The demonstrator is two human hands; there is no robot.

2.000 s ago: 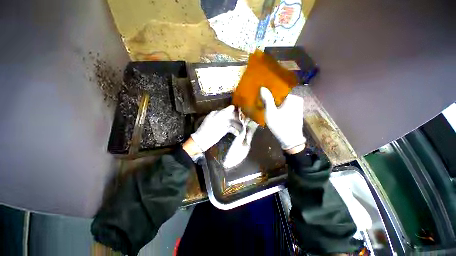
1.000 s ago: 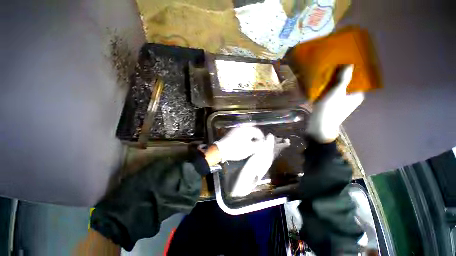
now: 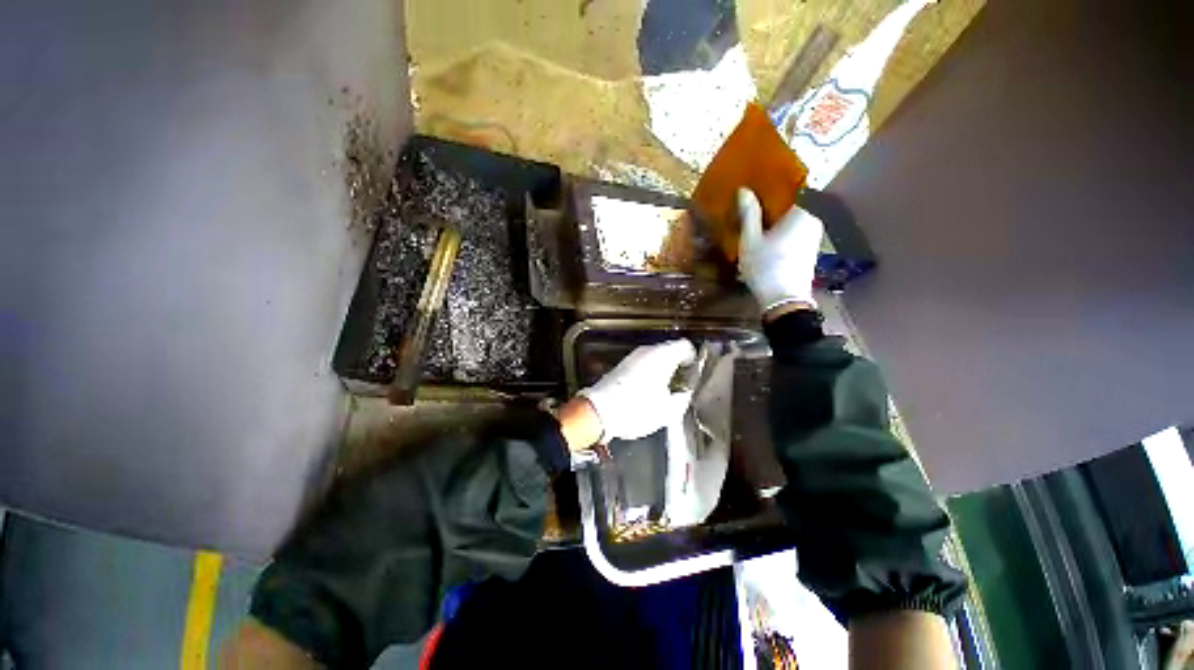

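Note:
My right hand (image 3: 782,251), in a white glove, holds the orange sheet (image 3: 750,168) with the thumb on its near face, beside the right end of the solder pot (image 3: 634,236). Whether a coil is behind the sheet cannot be seen. My left hand (image 3: 639,390), also gloved, pinches the upper part of the white cloth (image 3: 708,439) over the near tray (image 3: 638,573). The cloth hangs down towards the tray's front. Copper-coloured bits lie at the tray's front edge.
The black dross tray (image 3: 543,353) is left of the pot, with a tan strip (image 3: 428,310) across it. Stained cardboard (image 3: 524,92) lies behind. A small dark box (image 3: 838,225) is right of the pot. Grey panels (image 3: 183,262) flank both sides. A green conveyor (image 3: 1015,563) is at lower right.
The orange sheet and right hand swung out to the right, then came back beside the pot. The left hand moved from near the sheet down over the near tray with the cloth.

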